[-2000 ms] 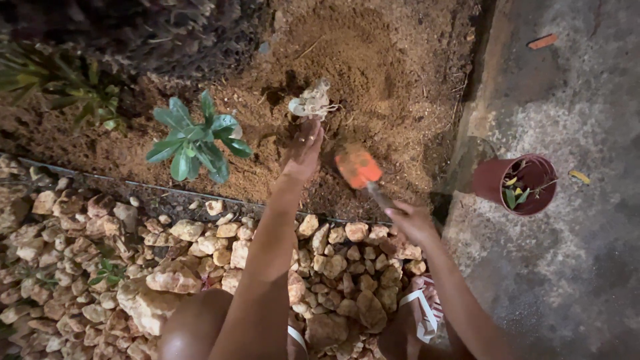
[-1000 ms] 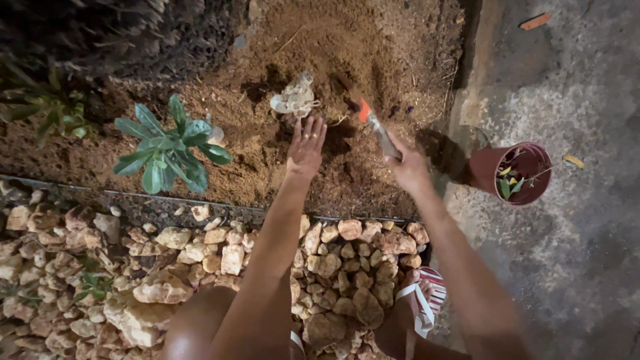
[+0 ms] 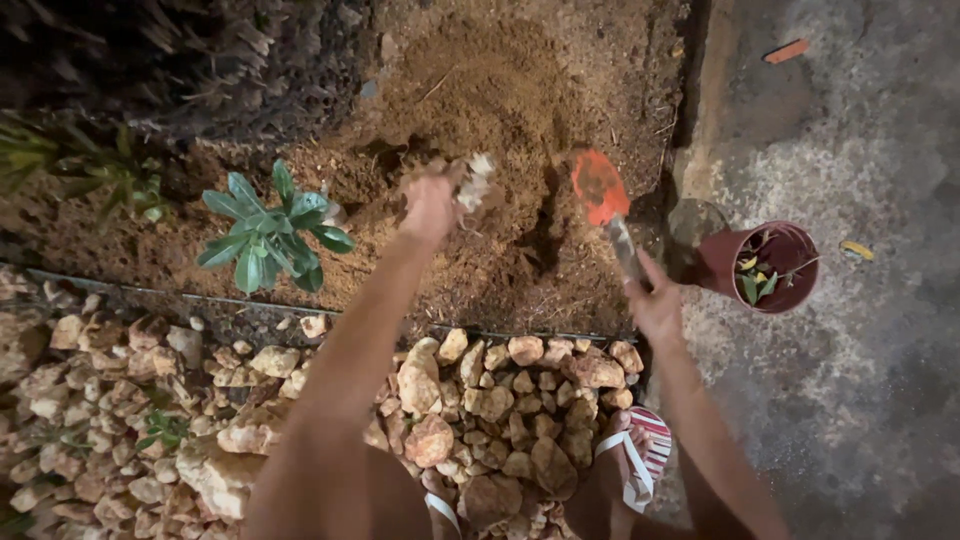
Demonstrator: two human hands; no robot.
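My right hand grips the handle of an orange-bladed hand trowel, its soil-smeared blade over the right side of the soil bed. My left hand, blurred, is low over the loosened soil, close beside a pale, root-like clump. Whether its fingers hold the clump or only touch it is unclear. Left of that hand stands a leafy green plant in the soil.
A maroon plastic pot with leaves and twigs lies tilted on the concrete. Pale stones lie below a thin edging strip. A dark, rough trunk fills the upper left. An orange fragment lies at the upper right.
The trowel has moved right, away from the clump, its blade now flat to view. My left hand, spread flat a second ago, is now bunched beside the clump.
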